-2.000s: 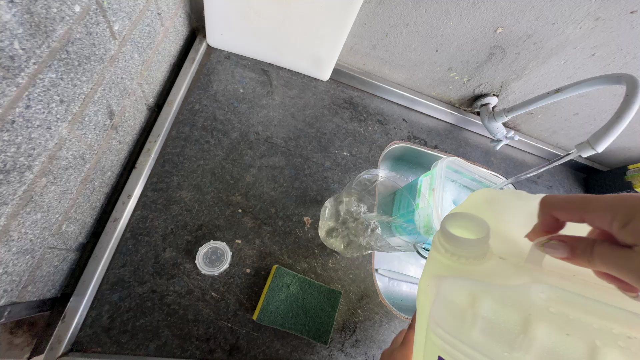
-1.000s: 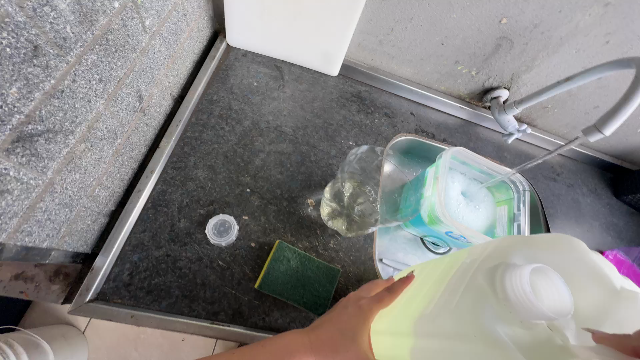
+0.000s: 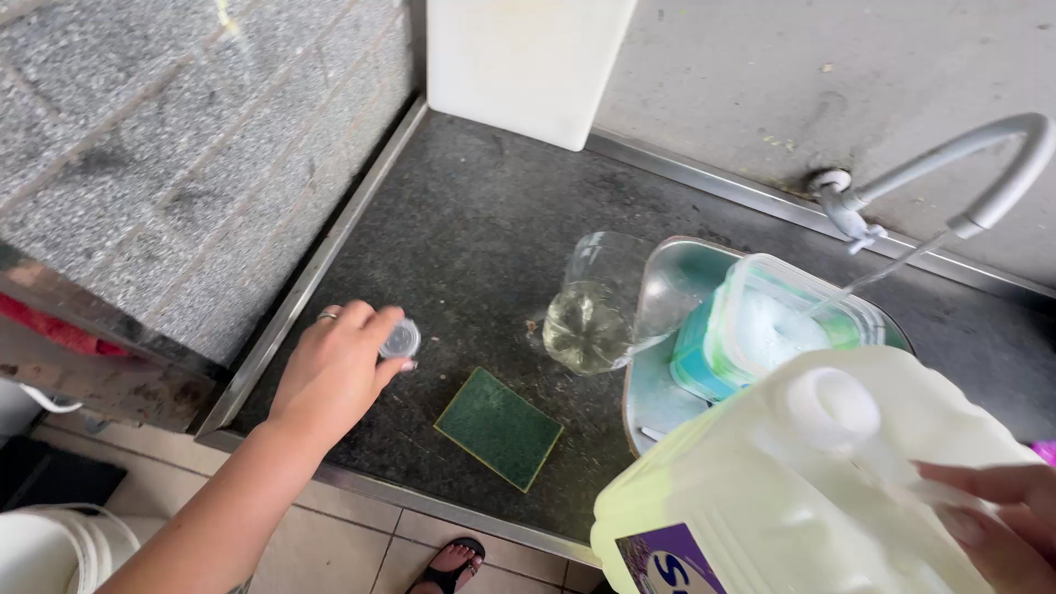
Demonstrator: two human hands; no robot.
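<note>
My left hand (image 3: 342,363) holds a clear plastic cap (image 3: 400,339) between thumb and fingers above the dark counter. At the lower right, my right hand (image 3: 994,511) grips the handle of a large translucent jug (image 3: 767,495) of pale yellow liquid; its mouth is uncapped. Right of my left hand lies a green scouring sponge (image 3: 500,429). Beyond it, a clear plastic bottle (image 3: 590,326) with some yellowish liquid stands beside the sink. Water from the faucet (image 3: 1002,169) runs into a foamy plastic tub (image 3: 714,351) in the steel sink (image 3: 656,396), partly hidden by the jug.
A white board (image 3: 528,66) leans at the back wall. A raised metal rim (image 3: 313,272) edges the counter by the rough block wall (image 3: 190,140). At the lower left, a white bucket (image 3: 49,544) stands on the tiled floor, and a sandaled foot (image 3: 450,565) shows below the counter.
My left hand has left the jug and moved left to the cap, which lay on the counter in both earlier frames. My right hand is still on the jug.
</note>
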